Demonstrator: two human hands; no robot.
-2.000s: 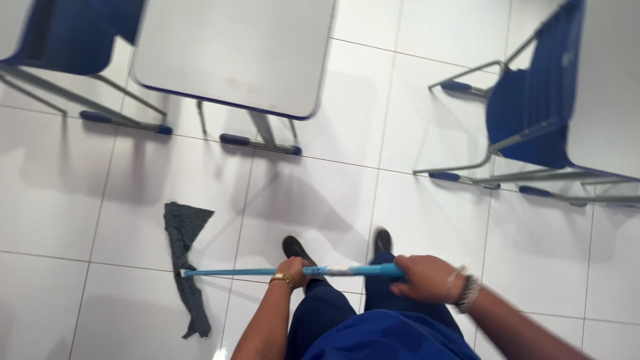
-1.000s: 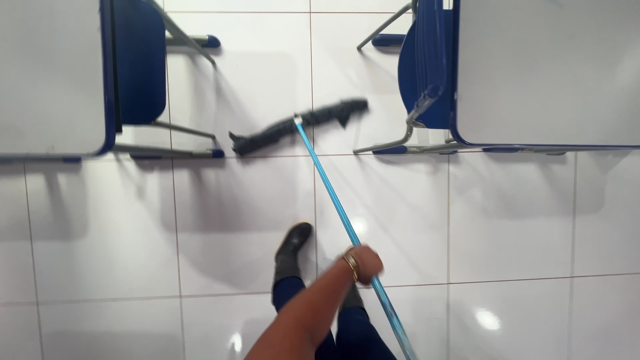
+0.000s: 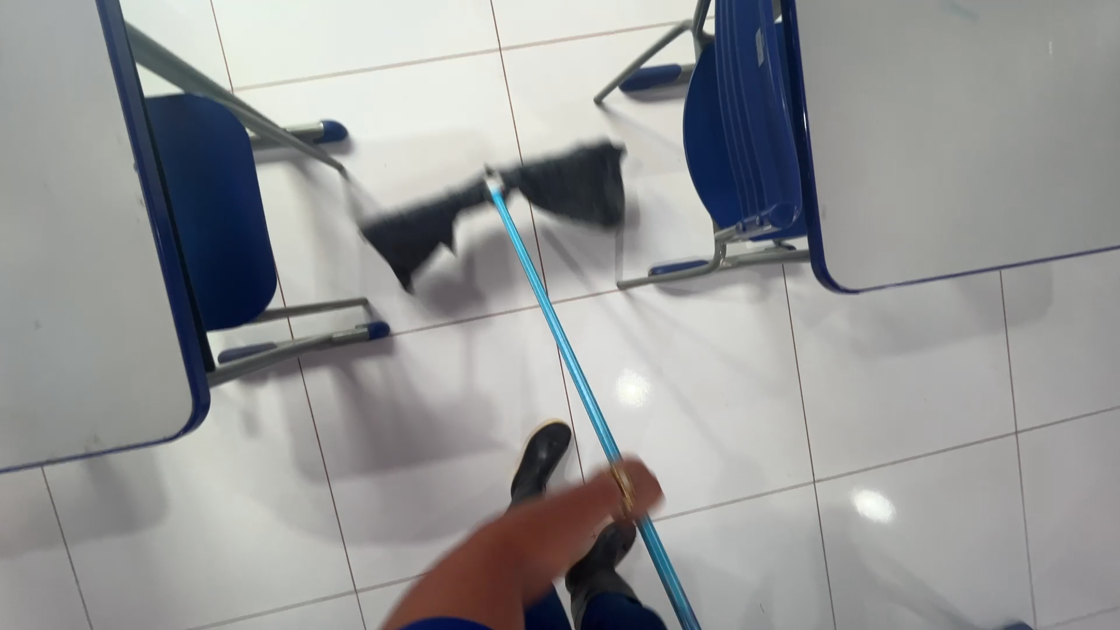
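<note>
My left hand [image 3: 637, 488], with a gold-coloured band at the wrist, is closed around the blue pole [image 3: 564, 346] low in the view. The pole runs up and to the left from the bottom edge. At its far end a dark grey cloth [image 3: 573, 185] hangs over a head that is mostly hidden, with a small pale joint showing at the middle. The cloth spreads to both sides and looks blurred. Whether it touches the floor I cannot tell. My right hand is out of the frame.
A white table with a blue edge [image 3: 203, 398] and a blue chair [image 3: 214, 210] stand at the left. Another such table [image 3: 954, 140] and blue chair [image 3: 744, 131] are at the right. Their metal legs reach into the aisle of white tiles [image 3: 700, 385]. My dark boots [image 3: 542, 446] are below.
The pole has swung from lying crosswise to pointing up the view, cloth at the far end. My right hand, on the pole two seconds ago, has left the frame. The cloth has since spread wider.
</note>
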